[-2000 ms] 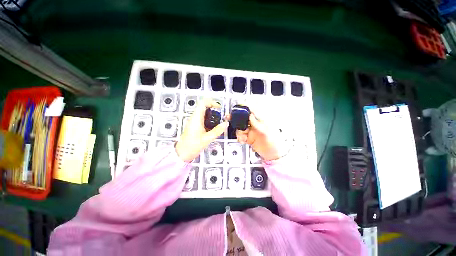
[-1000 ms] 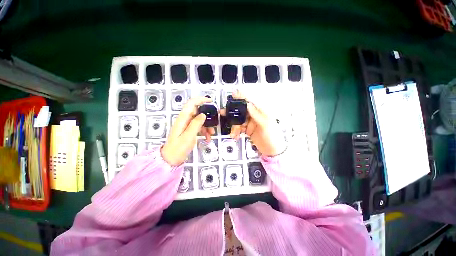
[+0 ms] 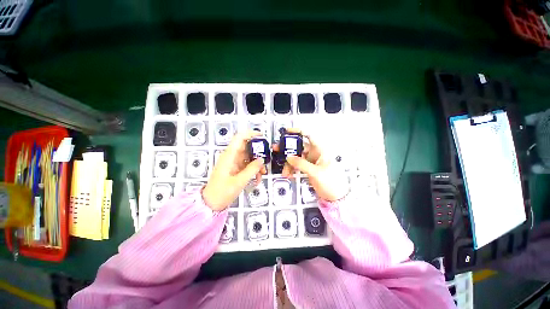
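Note:
My left hand (image 3: 232,175) holds a black smartwatch unit (image 3: 259,149), its lit screen up and my thumb at its lower edge. My right hand (image 3: 316,168) holds a second smartwatch unit (image 3: 290,146), also with a lit screen showing a white block with text below. The two units are side by side over the middle of the white compartment tray (image 3: 146,142). The top row of pockets holds black units (image 3: 225,103). Lower rows hold silver-grey units (image 3: 196,132) and a few black ones (image 3: 315,221), backs up. My hands and sleeves hide some pockets.
At left are a red basket (image 3: 65,199) with thin sticks, yellow cards (image 3: 89,208) and a slim marker pen (image 3: 132,199). At right are a keypad-like device (image 3: 443,202) and a clipboard (image 3: 491,175) on a black tray (image 3: 449,111). A red basket (image 3: 531,25) is at the far right corner.
The screens now show white blocks; one second ago they were mostly dark with small text. Both hands still hold the units. The whole view has shifted slightly.

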